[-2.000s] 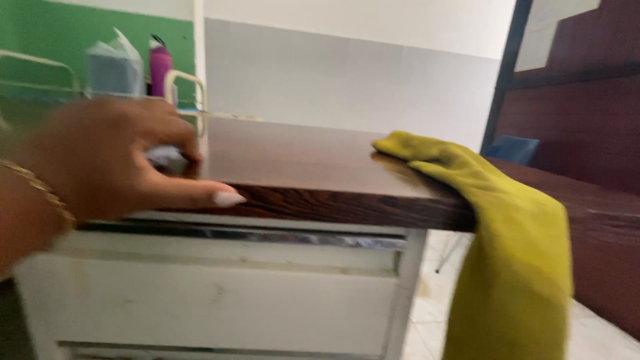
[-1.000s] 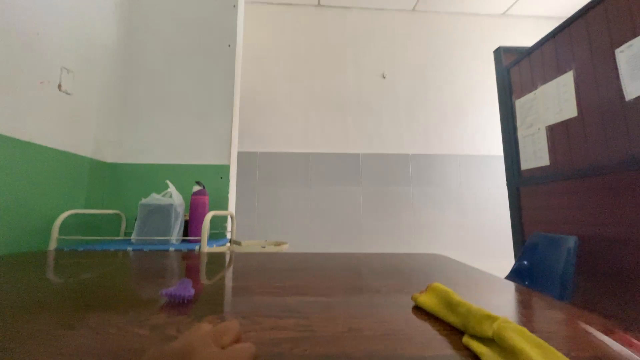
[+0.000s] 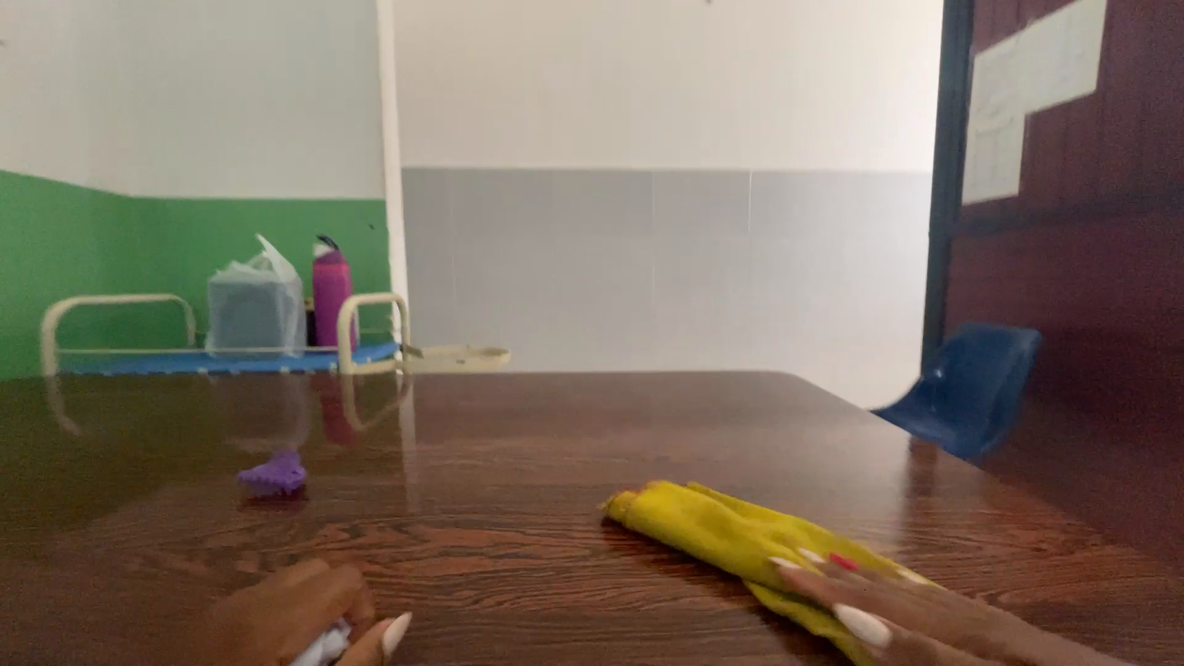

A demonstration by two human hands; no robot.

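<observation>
My left hand [image 3: 296, 615] rests low at the left of the dark wood-grain table [image 3: 518, 435], curled around a crumpled white item [image 3: 326, 645], perhaps paper or tissue. At the lower right, my right hand [image 3: 916, 610] lies with its fingers on a yellow cloth [image 3: 712, 532], which stretches bunched across the tabletop; whether the fingers grip it is unclear. A small purple claw hair clip [image 3: 276, 474] lies on the table beyond my left hand, touching neither hand.
Behind the table at left stands a cream metal bed frame [image 3: 116, 299] with a blue surface, bearing a plastic bag [image 3: 256, 310] and a magenta bottle [image 3: 332, 291]. A blue plastic chair [image 3: 985, 384] stands at the right, beside a dark wood partition [image 3: 1064, 277] with papers on it.
My right hand has come into view on the yellow cloth, which earlier hung over the table's edge. My left hand was at the table's edge two seconds ago. The view has tilted.
</observation>
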